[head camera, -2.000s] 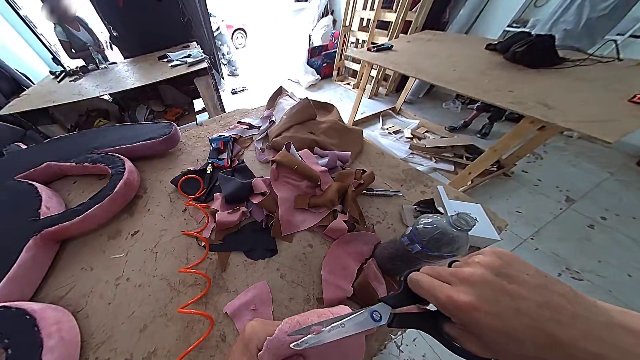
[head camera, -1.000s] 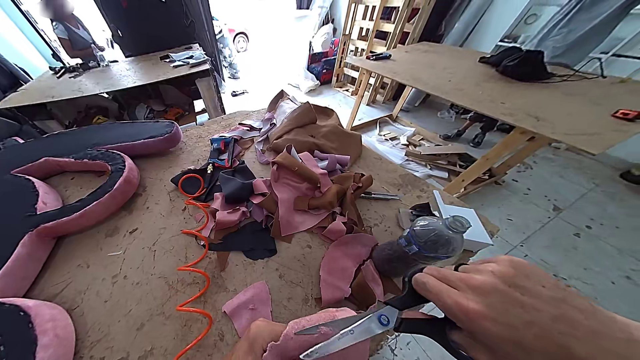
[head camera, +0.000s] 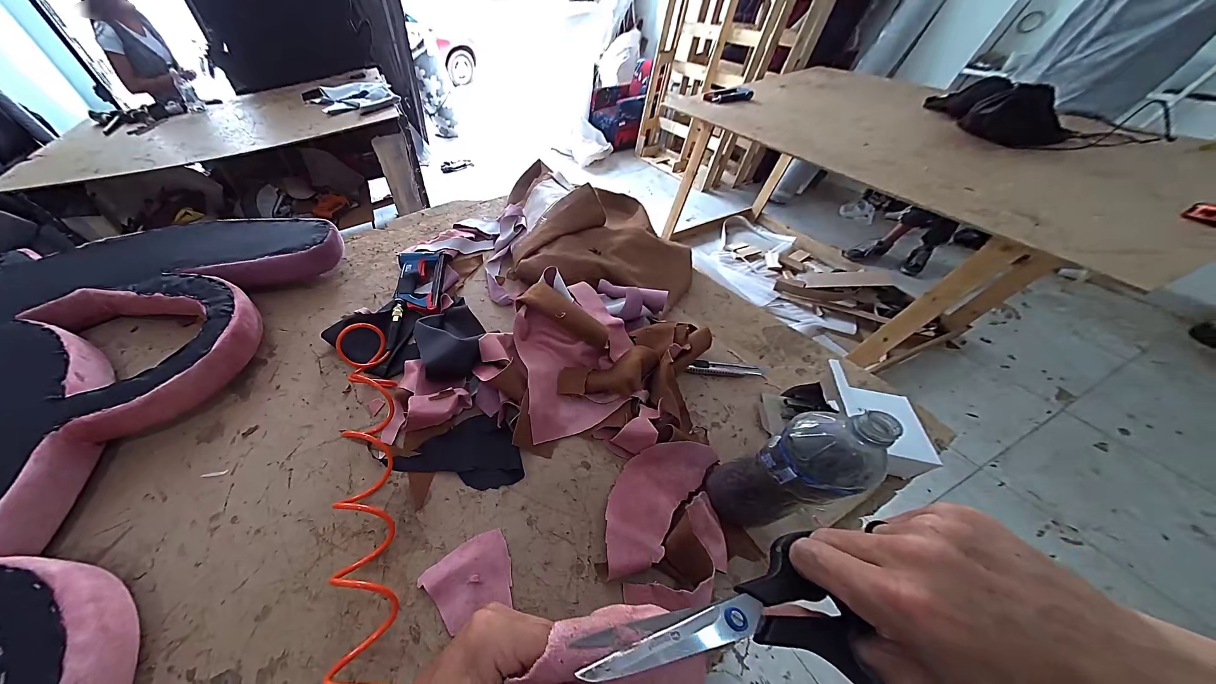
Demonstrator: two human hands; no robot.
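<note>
My right hand grips the black handles of a pair of scissors, low at right. The blades are parted and lie across a piece of pink fabric. That piece is pinched in my left hand at the bottom edge, where the fingers are partly hidden. Just above the left hand lies a loose pink scrap. Beyond the scissors are a curved pink piece and a clear plastic bottle with dark contents. A heap of pink, brown and black scraps covers the middle of the wooden table.
An orange coiled air hose runs to a blue staple gun. Pink and black upholstered shapes fill the left side. A utility knife and a white box lie at right. A person stands behind the far-left table.
The scissor blades have swung to a different angle over the pink fabric, with both hands still holding on. The person at the far left has shifted.
</note>
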